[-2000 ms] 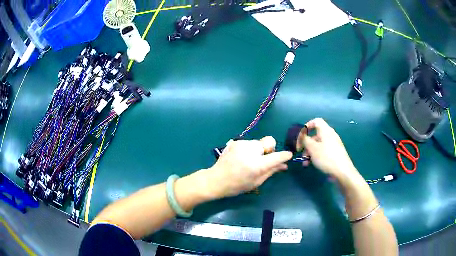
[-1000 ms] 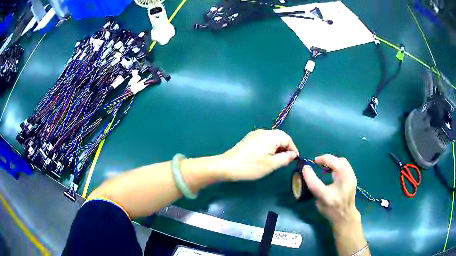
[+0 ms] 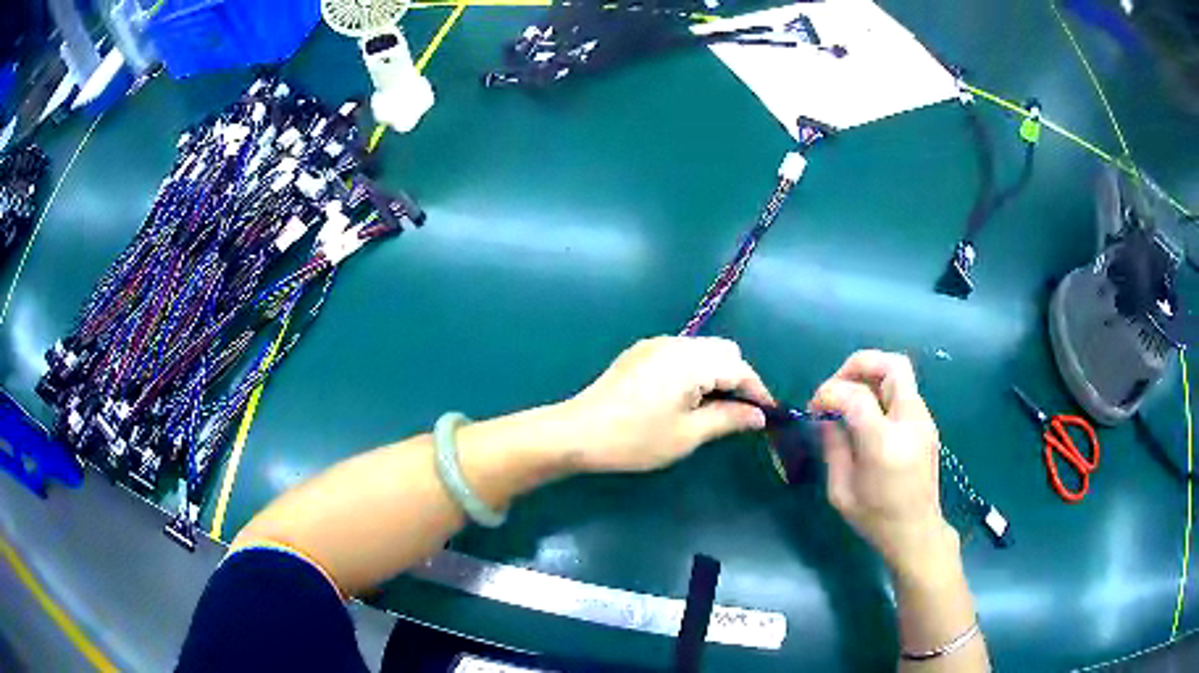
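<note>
The wire harness (image 3: 747, 250) runs from a white connector near the white sheet down behind my left hand. My left hand (image 3: 668, 405) pinches the harness where it is black, at its fingertips. My right hand (image 3: 878, 440) pinches a thin blue and dark stretch of wires just to the right. The black tape roll (image 3: 793, 456) is blurred, below the wires between my hands, partly hidden by the right fingers. A thin wire branch (image 3: 970, 489) comes out right of my right hand and ends in a white connector.
The untaped harness pile (image 3: 197, 283) lies left, the handheld fan (image 3: 391, 82) and black bundle (image 3: 559, 46) beyond. A drawing sheet (image 3: 842, 66) is at the back. Scissors (image 3: 1072, 456) and a grey machine (image 3: 1111, 335) are right. A steel ruler (image 3: 592, 598) with black tape across lies near.
The tape roll was held in my right fingers; now it is blurred below the wires, and the right fingers pinch the wires. The view has also shifted, moving the bench items in the picture.
</note>
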